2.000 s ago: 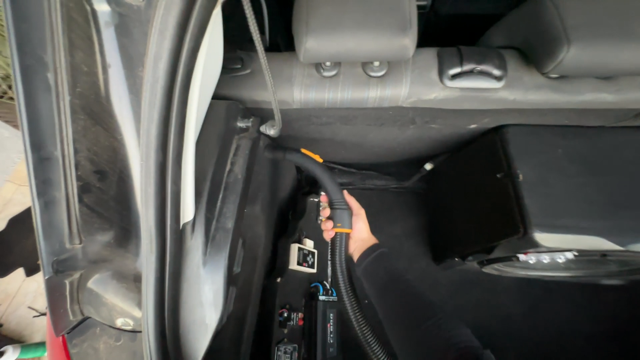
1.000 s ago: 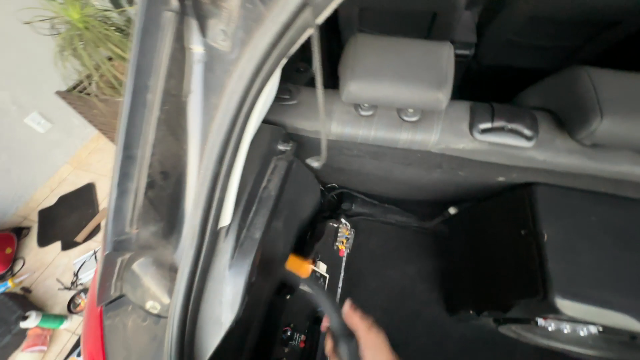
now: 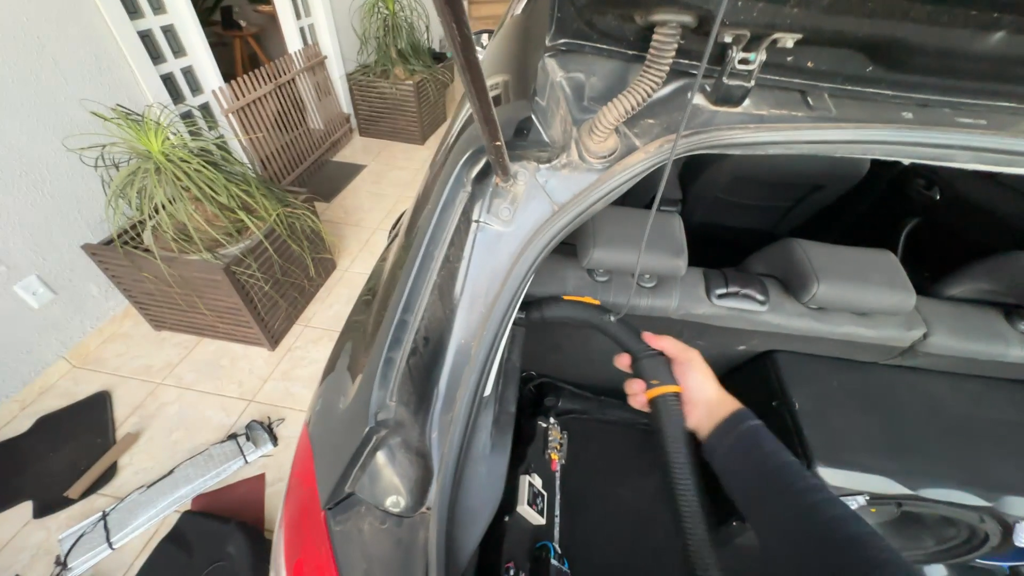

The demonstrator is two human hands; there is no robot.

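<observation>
My right hand (image 3: 680,380), in a dark sleeve, grips the curved black handle of a vacuum cleaner hose (image 3: 608,324) just above its orange ring. The handle's far end reaches left, to the inner side of the open car trunk near the headrest (image 3: 632,240); its tip is hidden behind the trunk's edge. From the hand the ribbed hose (image 3: 684,480) hangs down over the dark trunk floor. Left of it lie a small white control box (image 3: 532,499) and a wired terminal block (image 3: 554,442). My left hand is not in view.
A black speaker box (image 3: 904,416) with a round speaker (image 3: 932,528) fills the trunk's right. The raised lid's strut (image 3: 476,96) and a thin cord (image 3: 672,152) cross above. Outside stand slatted planters (image 3: 200,296); floor mats (image 3: 60,452) and a folded silver sunshade (image 3: 168,500) lie on tiles.
The hose handle, low in the trunk a second ago, is now raised beside the rear seat, with its end toward the trunk's left edge. The view has swung widely to the left and up.
</observation>
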